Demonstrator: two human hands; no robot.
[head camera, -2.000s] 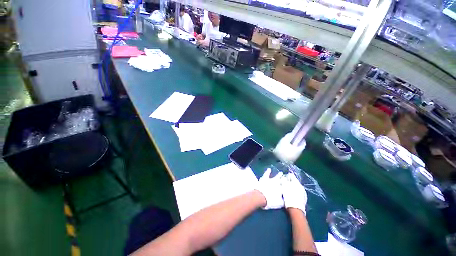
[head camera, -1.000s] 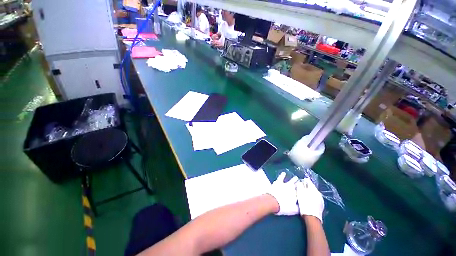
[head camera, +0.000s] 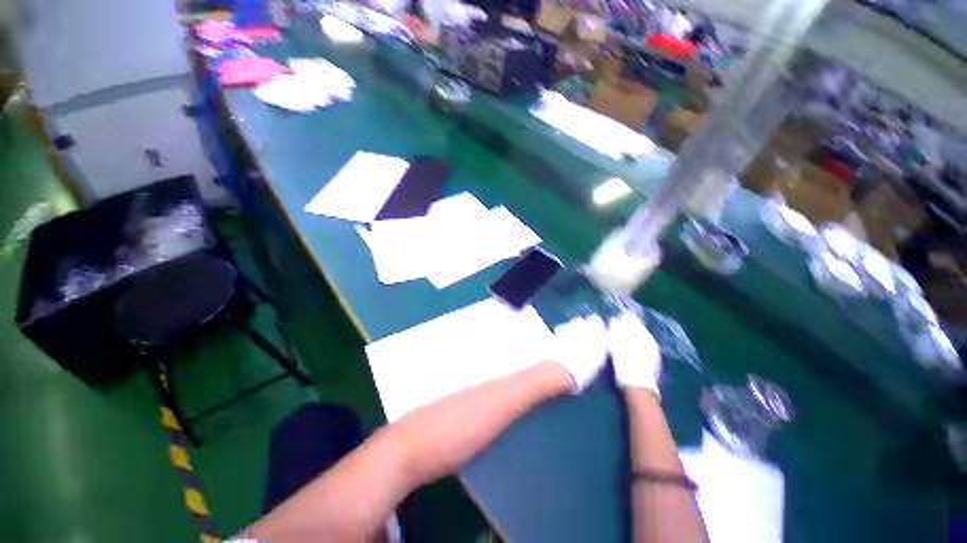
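My left hand (head camera: 582, 348) and my right hand (head camera: 636, 352), both in white gloves, are close together over the green bench (head camera: 562, 456). The frame is blurred and I cannot see what, if anything, is between the fingertips. Crinkled clear plastic film (head camera: 670, 335) lies just beyond my right hand, near the post foot. A large white paper sheet (head camera: 451, 355) lies left of my hands. A black smartphone (head camera: 526, 278) lies beyond it.
A metal post (head camera: 626, 261) stands behind my hands. A clear glass bottle (head camera: 732, 412) and white paper (head camera: 742, 493) are at right. More sheets (head camera: 456, 246) and a dark sheet (head camera: 415, 188) lie ahead. A black bin (head camera: 117, 255) and stool (head camera: 178, 301) stand left. Round units (head camera: 843, 258) line the rear.
The camera view has shifted and blurred, so the scene sits higher and further left than one second ago. My hands stay together at the same place by the plastic film.
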